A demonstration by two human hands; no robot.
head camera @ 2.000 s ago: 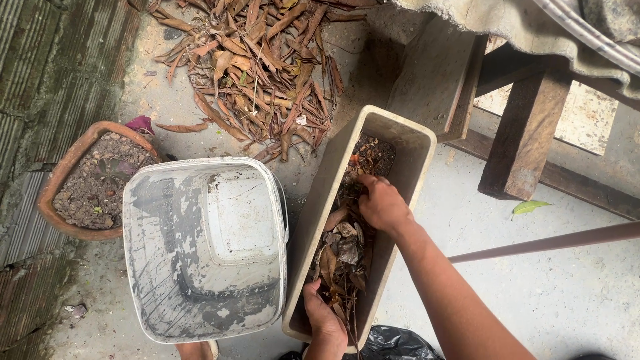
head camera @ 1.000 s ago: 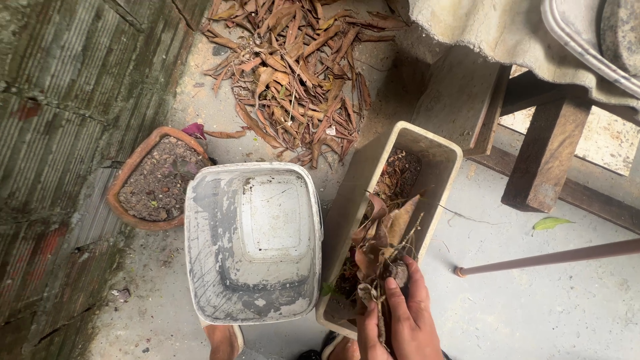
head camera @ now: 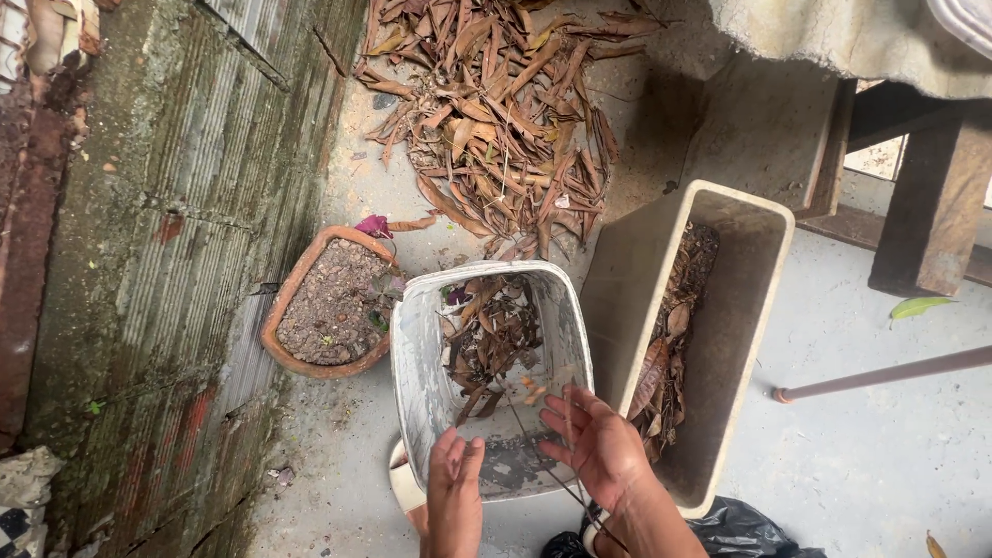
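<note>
Both hands are over the near part of a paint-stained white plastic bucket (head camera: 570, 310). My left hand (head camera: 456, 484) is at its near left side, palm inward, fingers apart, holding nothing that I can see. My right hand (head camera: 601, 449) is open near the right rim, palm up, with bits of leaf and a thin twig (head camera: 535, 442) close to its fingers. Brown dry leaves (head camera: 488, 341) lie on the bucket's bottom. Right of the bucket a long beige planter box (head camera: 744, 341) holds more dry leaves (head camera: 666, 356) along its left side.
A terracotta pot of soil (head camera: 329, 310) stands left of the bucket, by a mossy brick wall (head camera: 178, 256). A large dry leaf pile (head camera: 504, 116) lies beyond. Wooden supports (head camera: 926, 201) and a metal rod (head camera: 891, 376) are at right, a black plastic bag (head camera: 736, 531) below.
My hands have moved left from the planter to the bucket. Dry leaves now lie in the bucket, which was without them before. The clump my right hand had at the planter is released.
</note>
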